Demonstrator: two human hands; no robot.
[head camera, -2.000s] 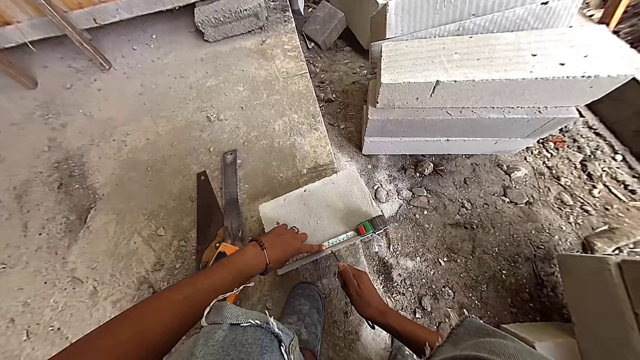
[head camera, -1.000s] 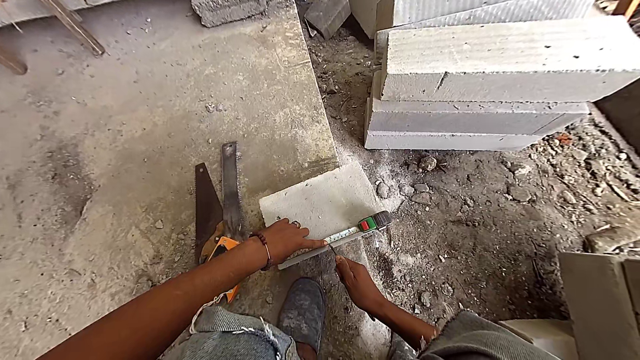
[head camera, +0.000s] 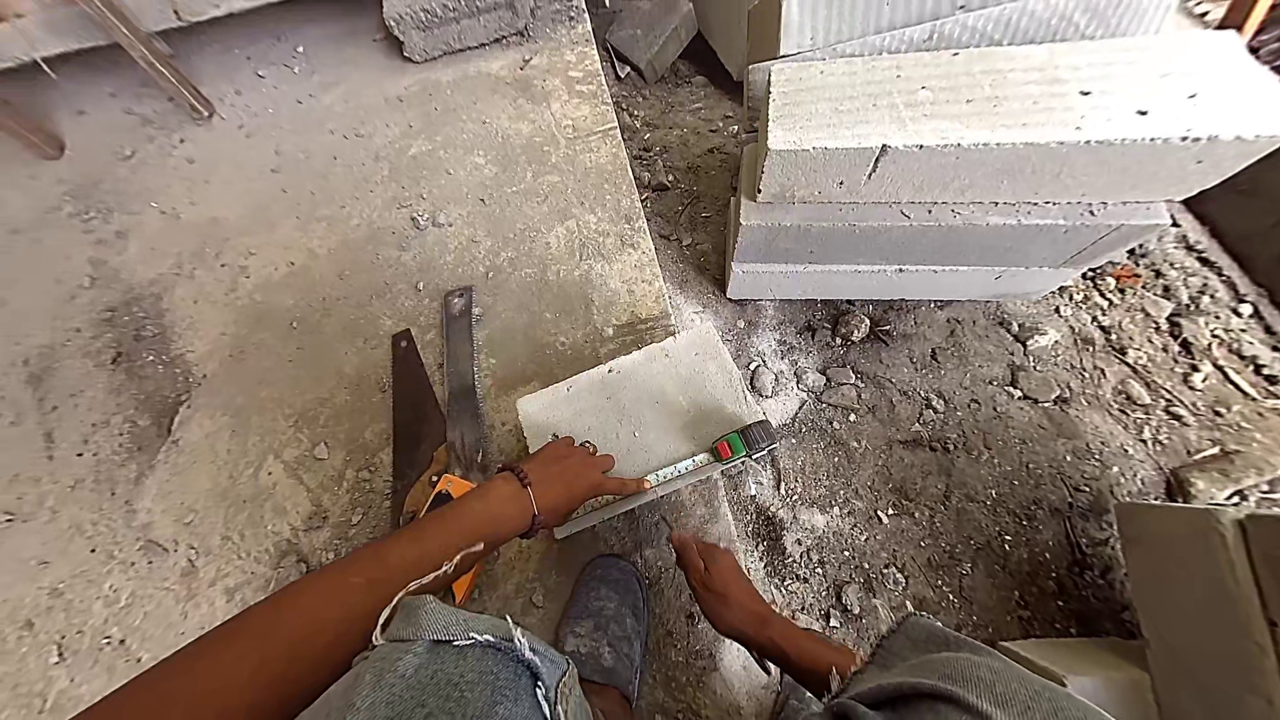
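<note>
A pale aerated concrete block (head camera: 640, 400) lies partly on the concrete slab, near my feet. Along its near edge runs an extended tape measure (head camera: 745, 442), its green and black case at the block's right corner. My left hand (head camera: 575, 485) presses on the block, index finger on the blade of the tape. Just below the block's near edge, my right hand (head camera: 715, 580) is closed around a thin, dark pointed object, mostly hidden. Two handsaws lie left of the block: one with a dark blade (head camera: 415, 410), one with a greyer blade (head camera: 463, 370); an orange handle (head camera: 450, 492) shows beside my left wrist.
Several pale blocks (head camera: 950, 235) are stacked at the upper right. More blocks (head camera: 1185, 590) stand at the lower right. Rubble and stones (head camera: 840, 395) cover the dirt right of the slab edge. A rough block piece (head camera: 455, 25) sits at the top.
My right hand has drawn slightly away from the block's near edge. My left hand stays on the block and the tape.
</note>
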